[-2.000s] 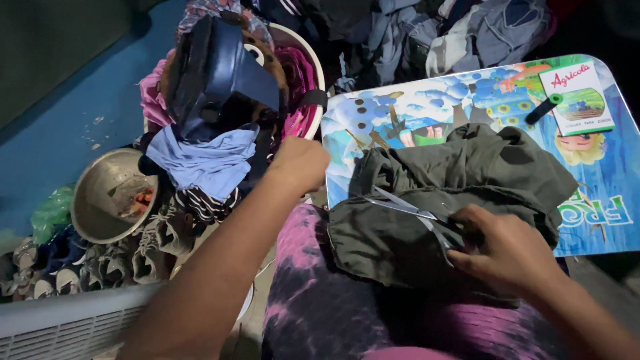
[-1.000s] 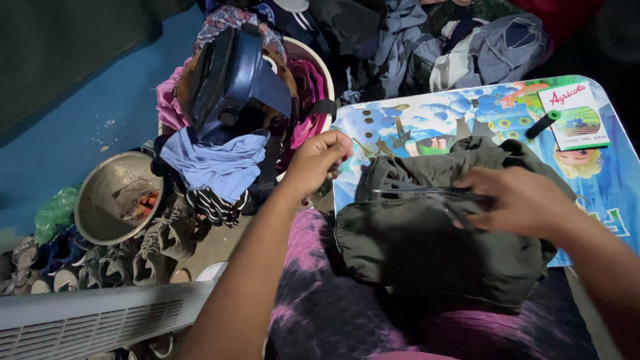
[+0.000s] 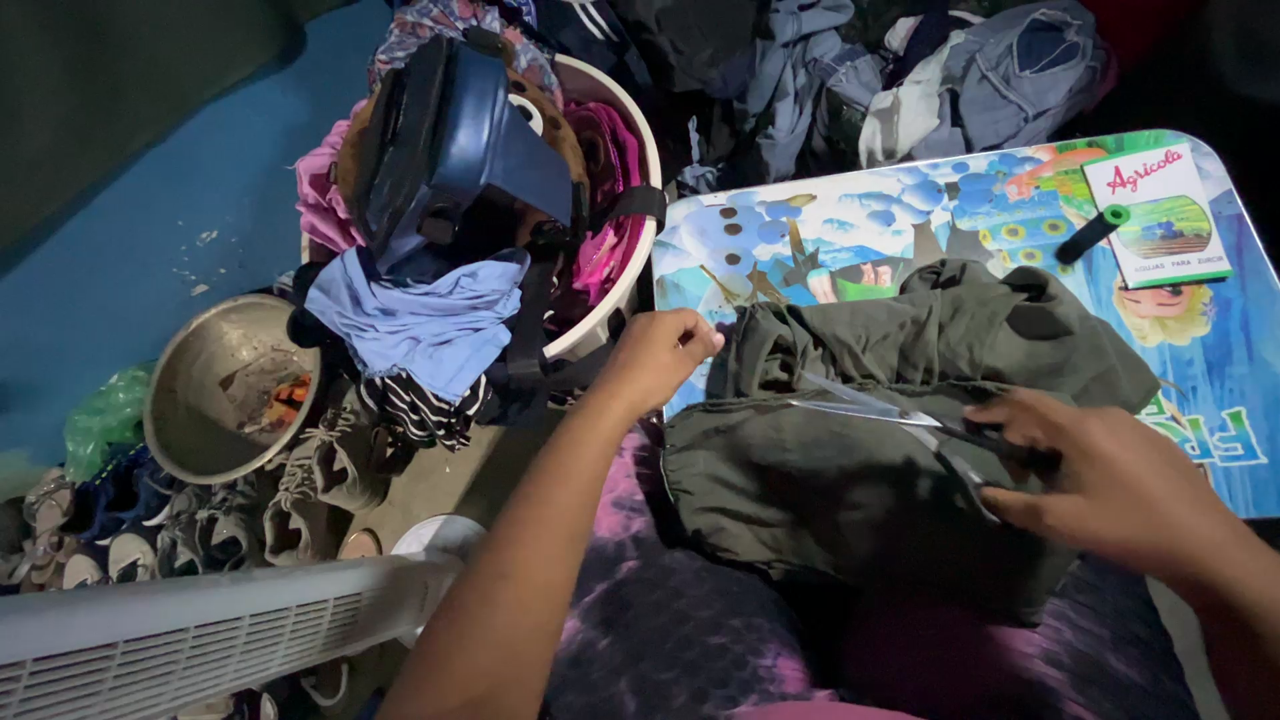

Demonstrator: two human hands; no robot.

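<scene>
My right hand (image 3: 1080, 470) holds metal scissors (image 3: 910, 415) with dark handles, the blades parted and pointing left over dark olive cloth (image 3: 860, 490). The bunched, seamed cloth lies across my lap and the near part of a printed tabletop (image 3: 700, 240). Just left of the cloth's upper fold is my left hand (image 3: 665, 355), thumb and forefinger pinched together; whether a fine thread is between them is too small to tell. On the tabletop's far right, a dark green tube (image 3: 1092, 235) lies against a white and green needle packet (image 3: 1150, 190).
At left, a pale basket (image 3: 640, 130) overflows with clothes and a dark blue case (image 3: 470, 150). Beside it are a metal basin (image 3: 175, 400), several shoes (image 3: 300, 520) and a white slatted grille (image 3: 200, 640). More clothes (image 3: 980, 80) are heaped beyond the tabletop.
The scissors' blades are further apart than one second ago. My left hand has lowered toward the cloth since then, its fingers now more tightly pinched.
</scene>
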